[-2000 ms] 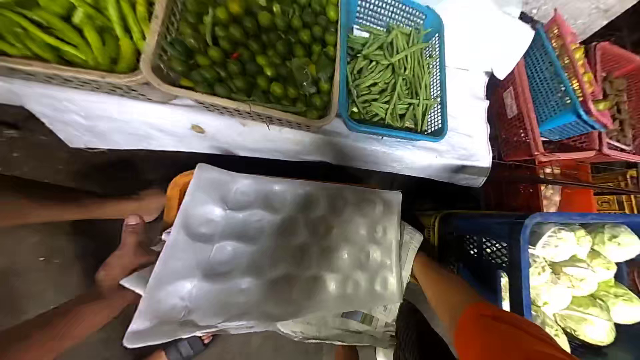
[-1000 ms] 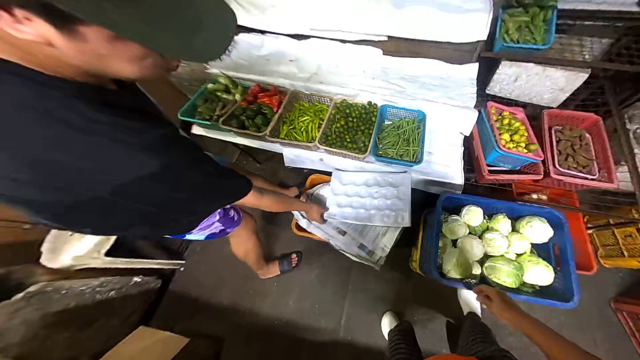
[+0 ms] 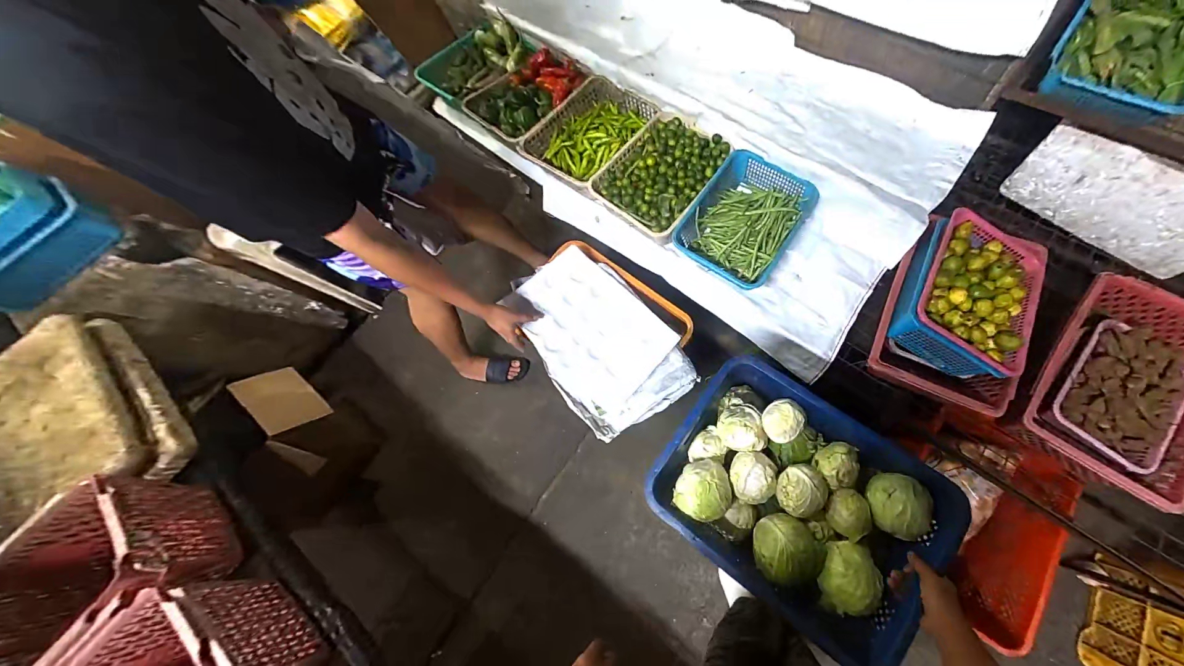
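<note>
My right hand (image 3: 923,592) is at the lower right rim of a blue plastic crate (image 3: 680,435) of cabbages (image 3: 803,490); whether it grips the rim cannot be told. Only the fingertips of my left hand (image 3: 594,653) show at the bottom edge, left of the crate; what they do is unclear. Up and left of the crate, a co-worker's hand (image 3: 511,324) rests on a white dimpled sheet (image 3: 601,324), which lies on newspaper-like sheets (image 3: 671,381) over an orange crate (image 3: 661,301).
Baskets of green beans (image 3: 747,227), limes (image 3: 661,174) and green chillies (image 3: 592,139) line a white-covered table (image 3: 832,157). At right stand a pink basket (image 3: 1036,268) of yellow-green produce and an orange-red crate (image 3: 1017,555). Red crates (image 3: 176,536) stand at lower left, a co-worker (image 3: 231,120) above.
The view has swung widely. Two seconds ago an orange-sleeved arm reached to the sheets; now my right hand is at the cabbage crate. The co-worker's hands have parted on the sheets.
</note>
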